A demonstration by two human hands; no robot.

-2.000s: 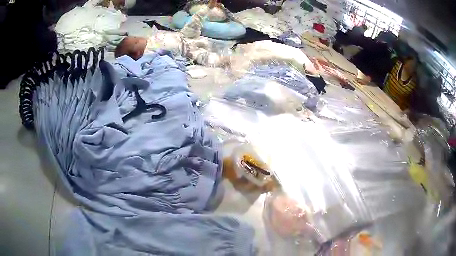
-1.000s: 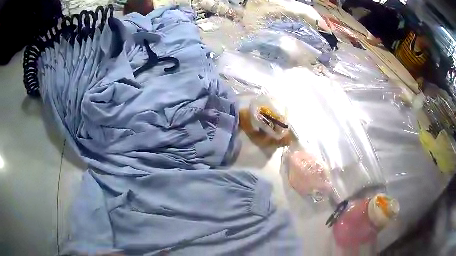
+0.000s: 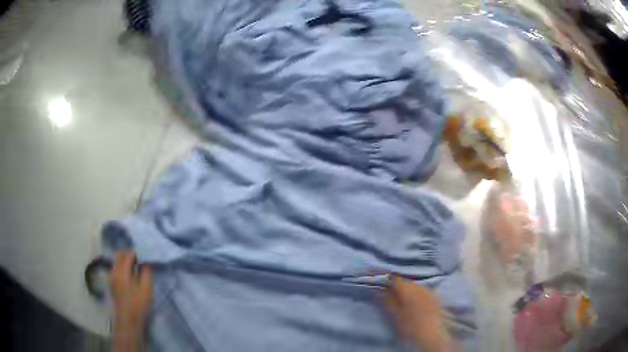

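A light blue shirt (image 3: 275, 302) lies spread at the bottom of the view, below the pile of light blue shirts (image 3: 275, 89). My left hand (image 3: 129, 282) is at the shirt's left end, beside the collar, with its fingertips on the cloth; a dark hanger hook (image 3: 96, 277) shows just left of it. My right hand (image 3: 410, 302) pinches the shirt's long folded edge near the gathered cuff (image 3: 447, 244). Both hands are blurred and cut off by the bottom edge at the wrists.
Black hanger hooks (image 3: 138, 14) show at top left. A loose black hanger (image 3: 337, 17) lies on the pile. To the right are a yellow-brown round item (image 3: 478, 141), a pink wrapped item (image 3: 511, 223), another pink item (image 3: 540, 320) and glaring clear plastic (image 3: 585, 158) on the pale table (image 3: 69, 179).
The view has moved down and to the left, so the pile sits higher and further right. Both hands have come into view on the lower shirt.
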